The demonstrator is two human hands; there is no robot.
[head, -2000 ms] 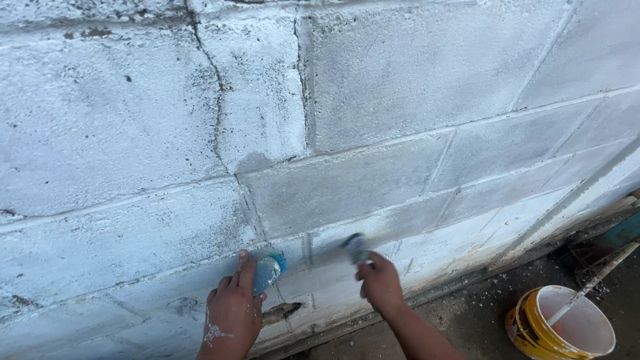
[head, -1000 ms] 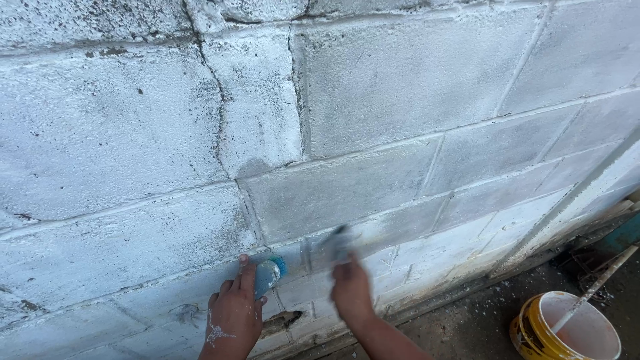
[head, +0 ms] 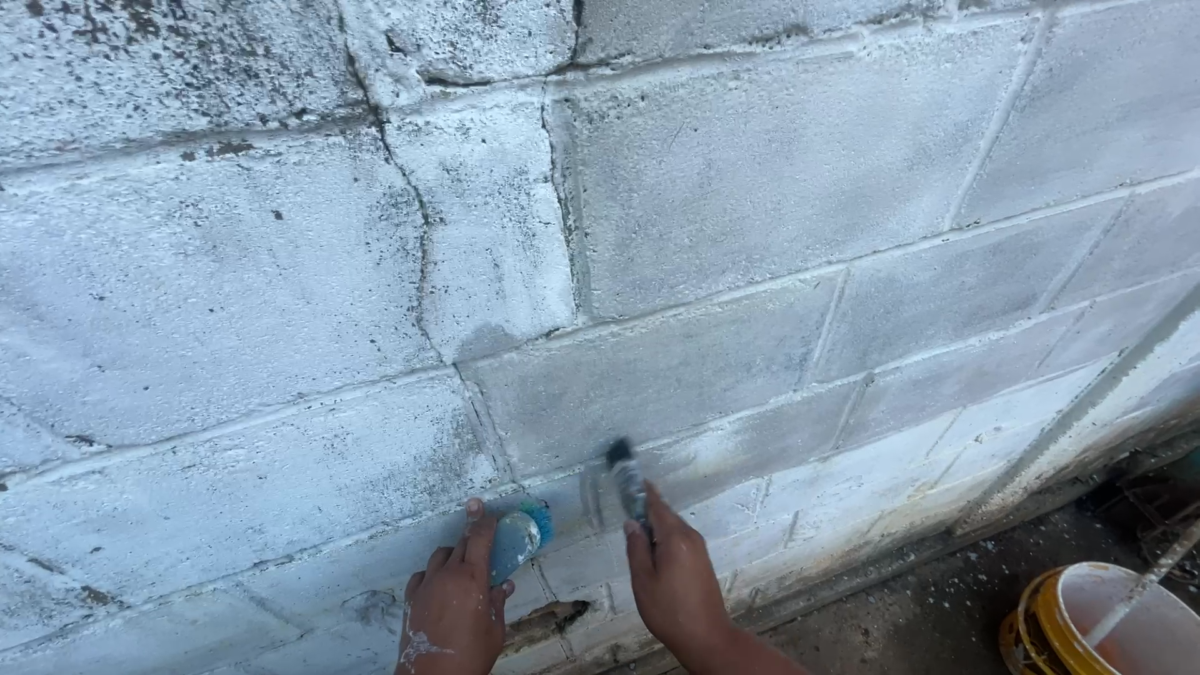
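My right hand (head: 677, 574) grips a dark-bristled paintbrush (head: 628, 478) by its handle, with the bristles up at the masonry block wall (head: 656, 384), near a mortar joint. To its left, my left hand (head: 457, 592) holds a small blue-grey brush (head: 516, 548) with bright blue bristles, its top marked with white paint. The left hand is beside the wall; whether it presses on it I cannot tell. White paint spots the left hand's skin. Greyish and whiter patches show on the blocks.
A yellow bucket (head: 1041, 623) with a whitish inside stands at the lower right, a paint-marked stick (head: 1144, 591) leaning in it. Cracks (head: 422, 230) run down the wall above my left hand. A broken, brownish gap (head: 544, 626) lies between my hands. White flecks dot the dark floor (head: 862, 619).
My right hand and the paintbrush have moved, blurred in the earlier frames and somewhat clearer now. My left hand stays at nearly the same place on the wall with its brush.
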